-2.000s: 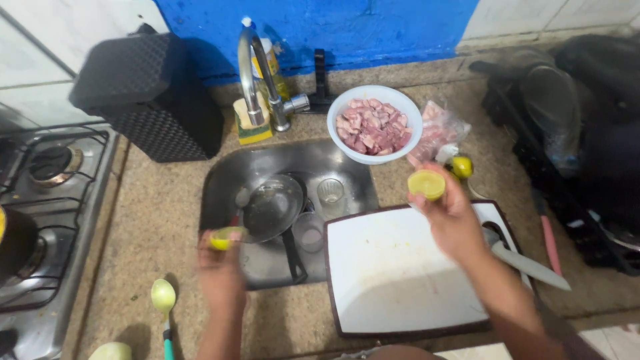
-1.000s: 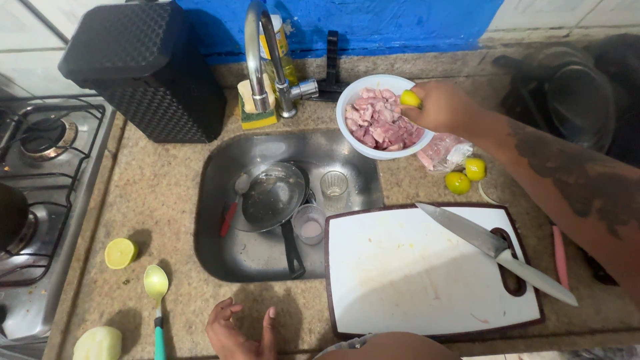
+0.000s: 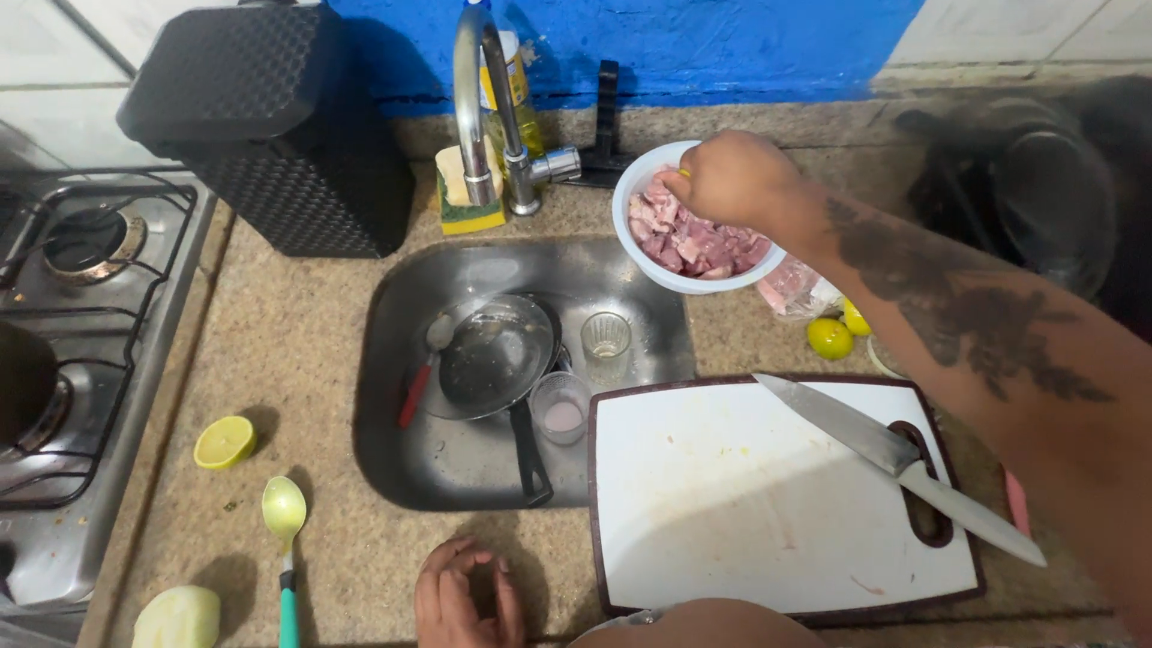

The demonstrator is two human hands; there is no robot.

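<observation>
My right hand point(image 3: 733, 180) is closed around a lime half, of which only a sliver of yellow-green shows, above a pale bowl point(image 3: 633, 247) of cut raw meat point(image 3: 697, 245). Curled and holding nothing visible, my left hand point(image 3: 468, 594) rests at the counter's front edge. A cut lime half point(image 3: 225, 442) lies on the left of the counter, near a spoon with a green handle point(image 3: 284, 513). The knife point(image 3: 846, 427) lies across the white cutting board point(image 3: 702, 504). Whole limes point(image 3: 829, 338) sit beside a plastic bag of meat point(image 3: 792, 286).
The steel sink point(image 3: 450, 477) holds a frying pan point(image 3: 498, 355), a red-handled spoon point(image 3: 416, 391) and glasses point(image 3: 606, 337). A faucet point(image 3: 470, 108), sponge point(image 3: 472, 214) and black bin point(image 3: 270, 135) stand behind. A gas stove point(image 3: 99, 360) is at the left, a peeled pale vegetable point(image 3: 177, 619) near it.
Two seconds ago each hand held a lime half. The left one was put down on the counter; my right hand moved over the bowl and has now closed tighter round its half.
</observation>
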